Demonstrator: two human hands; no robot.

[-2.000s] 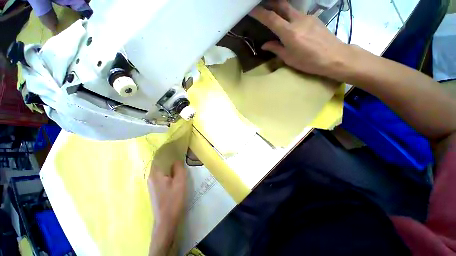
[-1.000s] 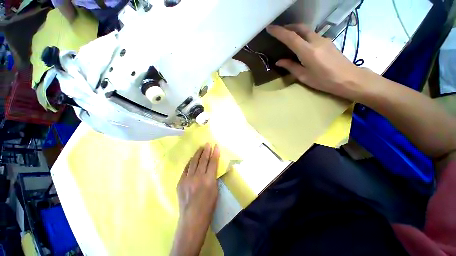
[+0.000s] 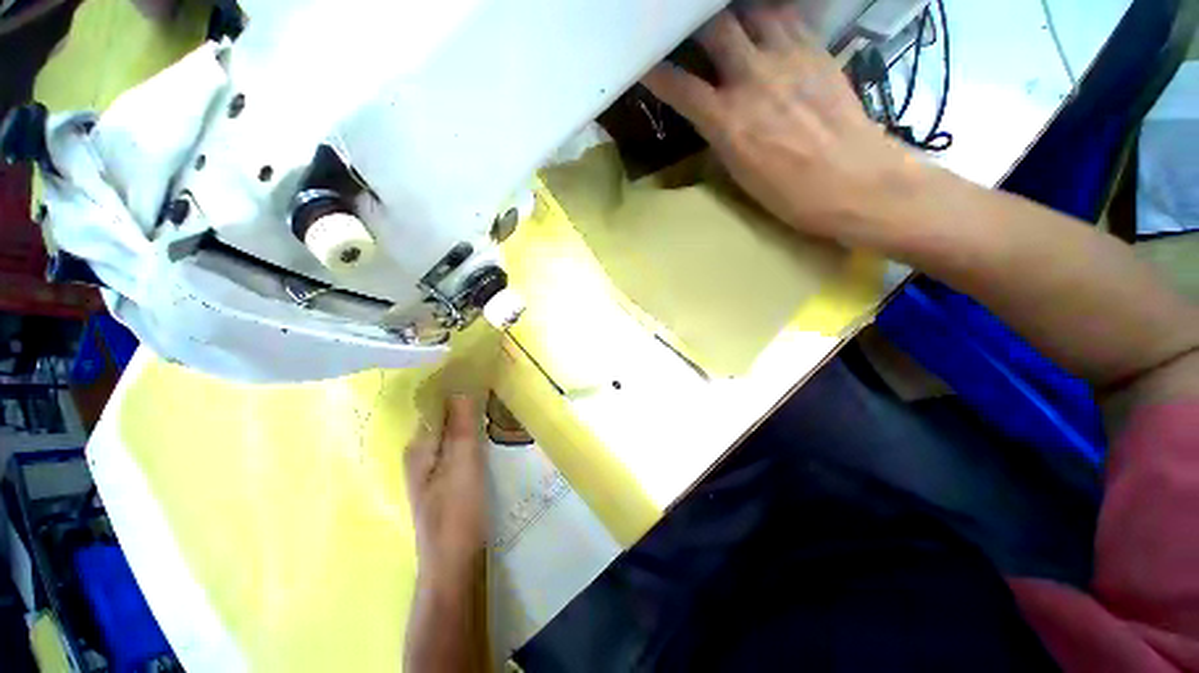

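A large yellow panel [image 3: 250, 513] lies left of the white sewing machine head [image 3: 434, 118]. Its folded edge shows a khaki side near the needle area, which the head hides. My left hand [image 3: 450, 487] pinches this edge just below the head. My right hand [image 3: 789, 132] rests with fingers spread on a dark brown piece [image 3: 651, 132] beside the machine arm; some fingertips are hard to see. A khaki panel [image 3: 697, 263] with a yellow underside lies below my right hand. A narrow yellow strip [image 3: 585, 467] runs to the table's front edge.
The white table [image 3: 546, 579] has a front edge running diagonally by a dark apron [image 3: 815, 526]. A black cable [image 3: 940, 92] lies beyond my right hand. Blue crates [image 3: 986, 381] stand below the table at right and left. White cloth [image 3: 132, 132] wraps the head's end.
My left hand has gone from lying flat on the yellow panel to holding its folded edge, further left. My right hand has shifted up and left along the machine arm. The khaki panel has moved slightly.
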